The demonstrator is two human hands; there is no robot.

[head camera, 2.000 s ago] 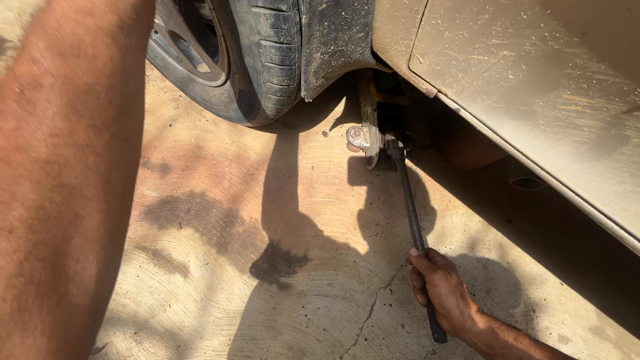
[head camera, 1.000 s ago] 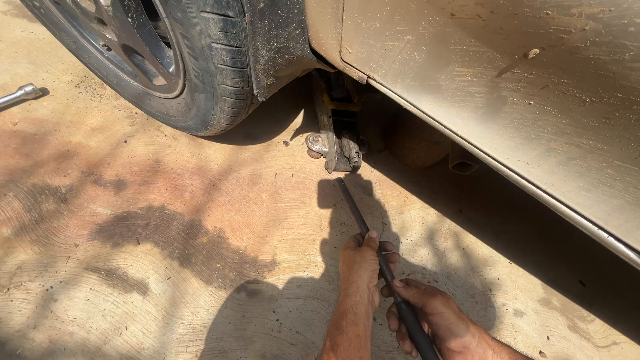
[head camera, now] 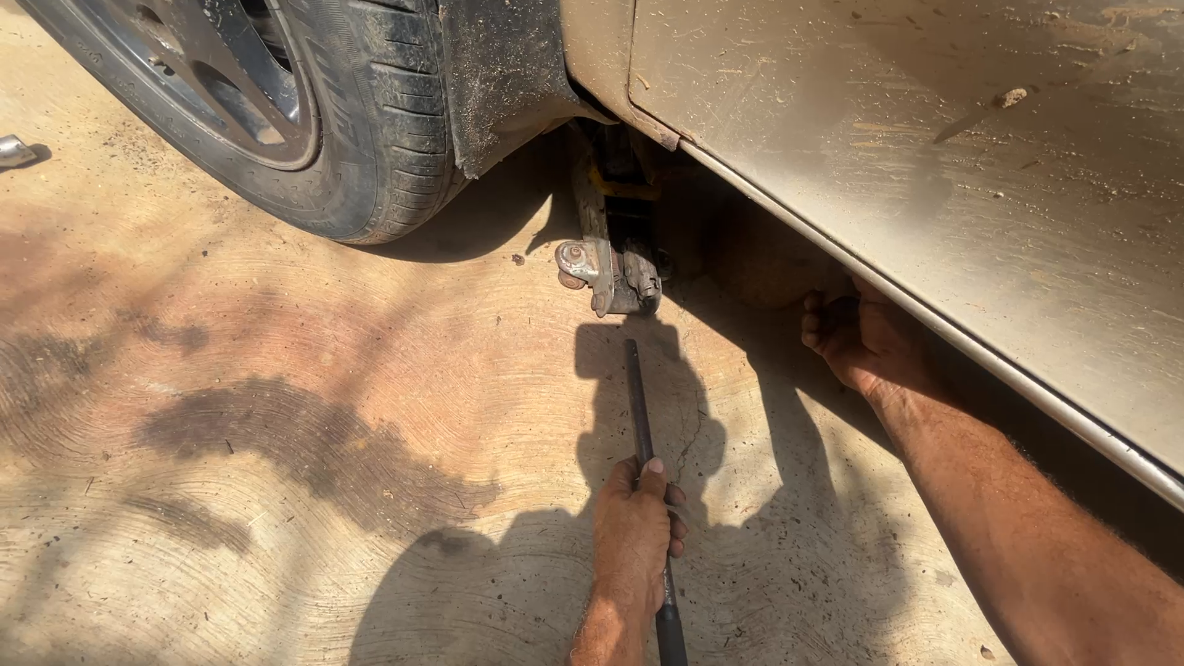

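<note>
My left hand (head camera: pixel 638 518) is closed around the dark metal jack handle (head camera: pixel 640 407) at the bottom centre. The handle's far tip lies apart from the socket end of a floor jack (head camera: pixel 615 273), which sits under the car behind the wheel. My right hand (head camera: pixel 856 338) is at the shaded edge beneath the car's sill (head camera: pixel 888 277), with its fingers curled. Shadow hides part of it, and I cannot tell if it holds anything.
A car wheel with its tyre (head camera: pixel 407 120) stands at the upper left beside a mud flap (head camera: pixel 504 83). The dusty car door (head camera: pixel 832 120) overhangs the right side. On the concrete at the far left lies the end of a metal tool (head camera: pixel 14 152).
The handle came away from the jack between the two earlier frames. My right hand has let go of it and moved up and right to the sill, while my left hand keeps hold.
</note>
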